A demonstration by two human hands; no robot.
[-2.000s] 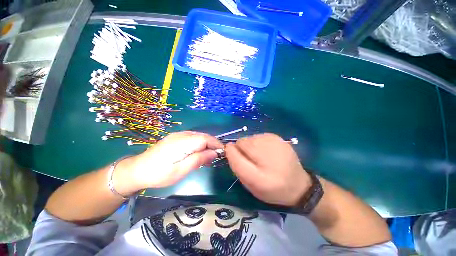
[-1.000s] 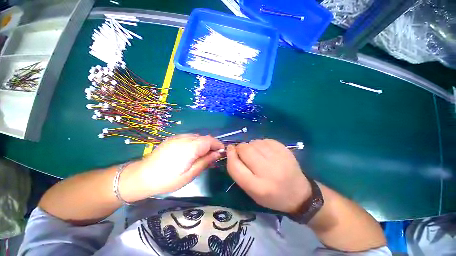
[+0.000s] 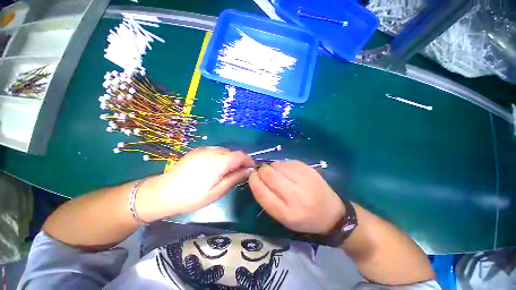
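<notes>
My left hand point(image 3: 205, 177) and my right hand point(image 3: 297, 195) meet at the fingertips over the green bench. Between them they pinch a small white connector point(image 3: 252, 169) with thin wires, mostly hidden by the fingers. A thin wire end shows below my right hand. A white lead point(image 3: 265, 152) with a small end piece lies just beyond the fingertips. Another white head point(image 3: 323, 165) sticks out past my right hand. The pile of yellow, red and dark leads point(image 3: 153, 116) with white heads lies at the left. Short blue wires point(image 3: 256, 110) lie below the blue tray.
The blue tray point(image 3: 310, 68) holds white wires point(image 3: 254, 61). A second blue tray point(image 3: 353, 37) behind it holds one lead. White sleeving tubes point(image 3: 127, 48) lie above the coloured pile. A compartment box point(image 3: 50, 90) is at left, a white stick point(image 3: 410, 102) at right, plastic bags point(image 3: 469, 37) at the rear.
Both hands stay together with small finger shifts. The white head beyond my right hand has moved slightly left. A hand or arm at the compartment box in the oldest frame is gone.
</notes>
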